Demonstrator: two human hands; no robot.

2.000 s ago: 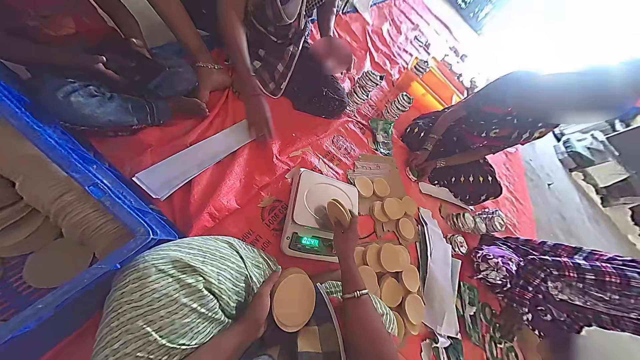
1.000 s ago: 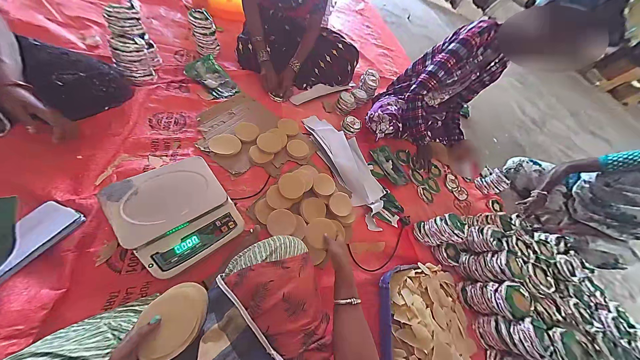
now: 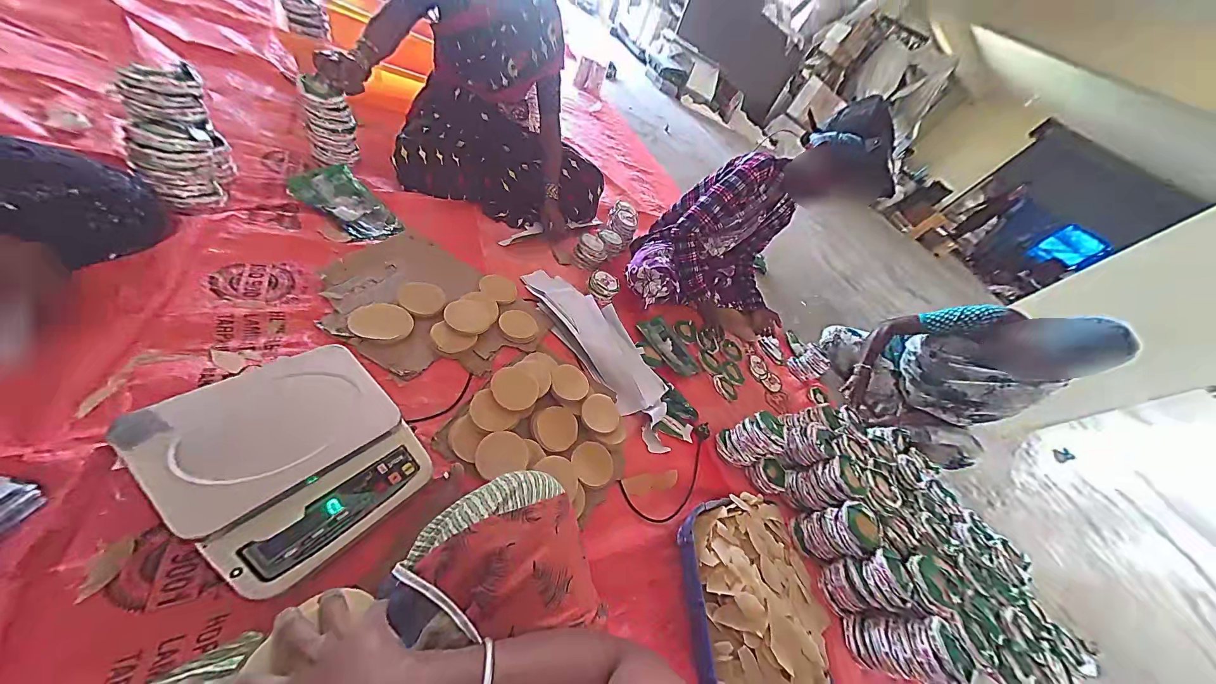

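At the bottom edge, my right hand (image 3: 347, 641), a white bangle on its wrist, lies over a stack of round tan discs (image 3: 332, 600) near my lap. My left hand cannot be made out; it may be hidden beneath the right one or below the frame. Just above the stack is a digital weighing scale (image 3: 266, 432) with nothing on its plate and its display lit green. To its right are a pile of loose tan discs (image 3: 554, 428) and more discs on flattened brown cardboard (image 3: 385, 271).
A blue-rimmed crate (image 3: 698, 589) of broken tan pieces stands lower right, beside many rows of packed round bundles (image 3: 855, 532). A black cable (image 3: 655, 518) runs over the red tarpaulin. White paper sheets (image 3: 603, 347) lie mid-frame. Several people sit around, among stacked bundles (image 3: 176, 133).
My right hand has moved from the loose disc pile to the stack by my lap. The view has swung right. Two seconds ago that hand held a disc at the scale.
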